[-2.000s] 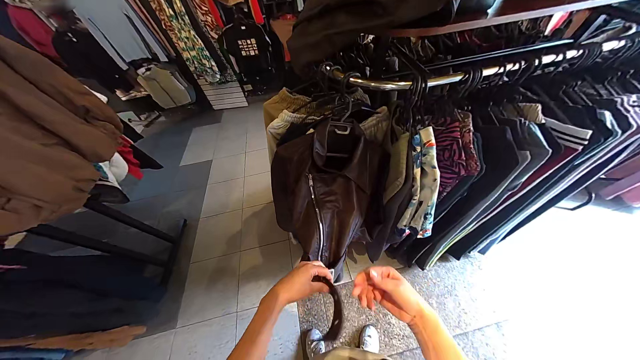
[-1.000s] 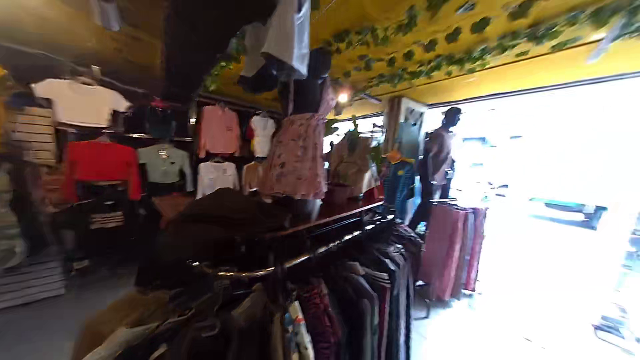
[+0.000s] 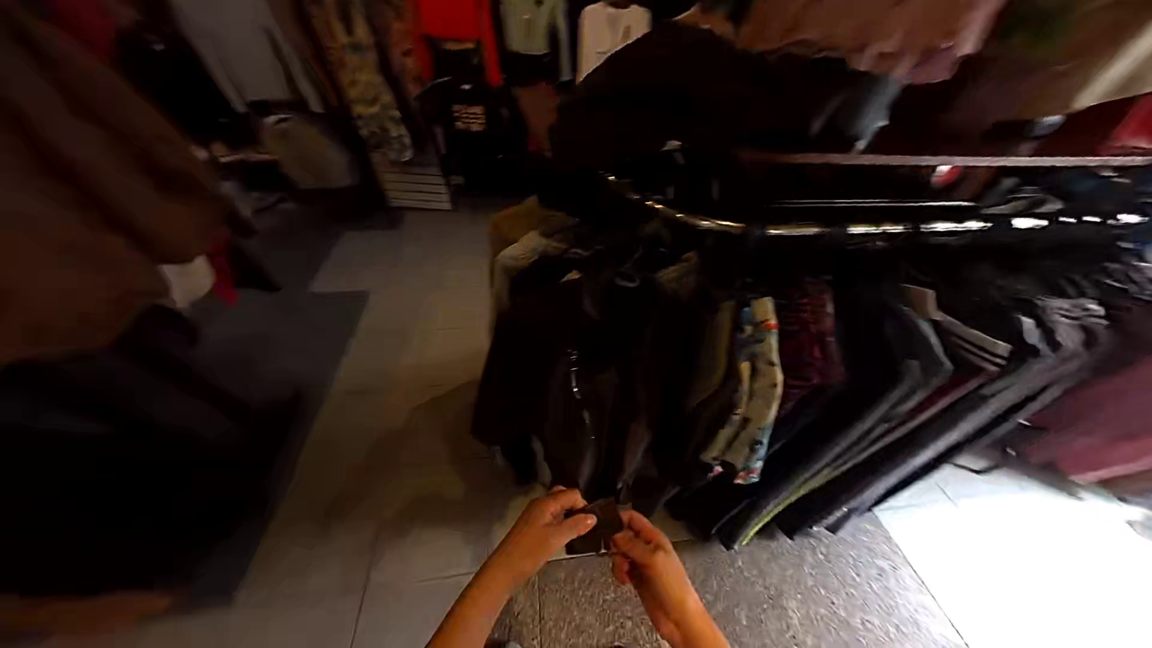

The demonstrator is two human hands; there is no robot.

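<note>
Low in the head view, my left hand (image 3: 545,531) grips a dark brown piece (image 3: 596,529), which looks like a strap or belt end; its exact kind is unclear. My right hand (image 3: 650,560) pinches the right side of the same piece, close beside the left. Just above both hands hangs a dark jacket (image 3: 576,405) with a metal zipper down its front. The picture is dark and blurred, so whether the piece is joined to the jacket cannot be told.
A metal clothes rail (image 3: 792,229) runs to the right with several garments, among them a patterned shirt (image 3: 759,387). Brown garments (image 3: 99,207) hang at the left. A tiled floor (image 3: 423,450) runs between them. A white slatted panel (image 3: 416,187) stands farther back.
Two seconds ago a dark curved strap hung from my left hand and my right hand was apart; now both hold a dark brown piece. The view swung up and back down.
</note>
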